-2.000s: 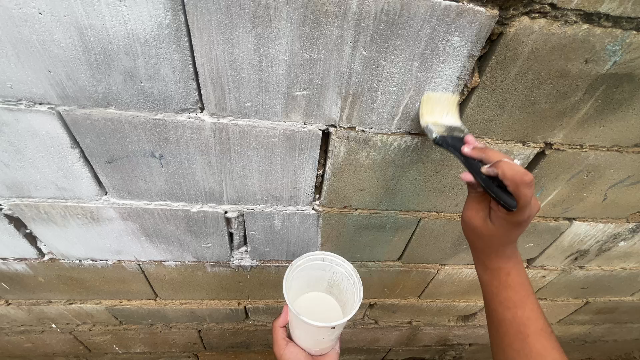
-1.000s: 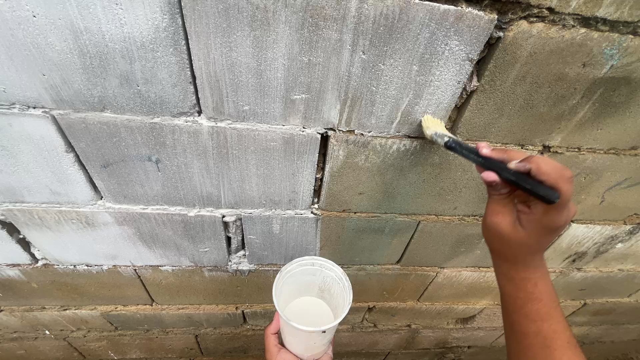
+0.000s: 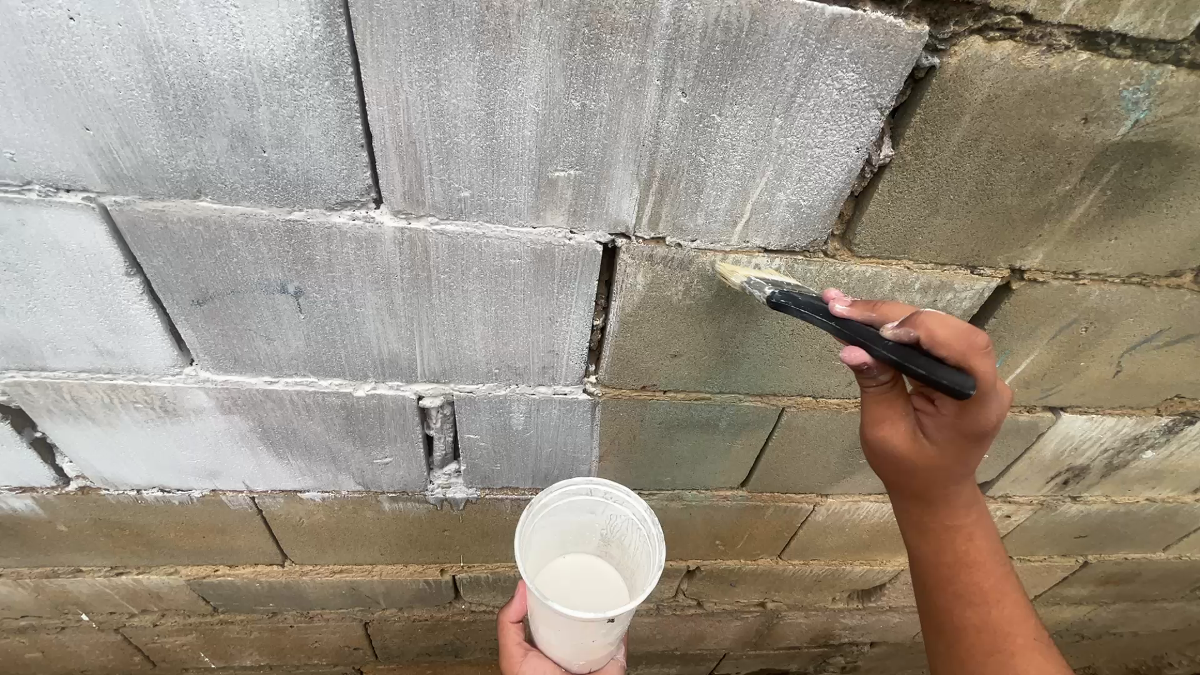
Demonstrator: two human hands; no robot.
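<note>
My right hand grips the black handle of a paintbrush at the right. The pale bristles point left and lie against the top part of a bare grey-brown concrete block. My left hand holds a white plastic cup from below at the bottom centre, with white liquid paint inside. Part of that hand is hidden behind the cup. Blocks coated with whitish paint fill the upper left, and their coat ends beside the block under the brush.
Uncoated blocks make up the right side and the lower courses of the wall. Dark open joints run between some blocks. A rough, broken mortar gap borders the large coated block.
The brush has moved left from the lower right corner of the large coated block onto the uncoated block below it. My left hand still holds the cup at the bottom centre.
</note>
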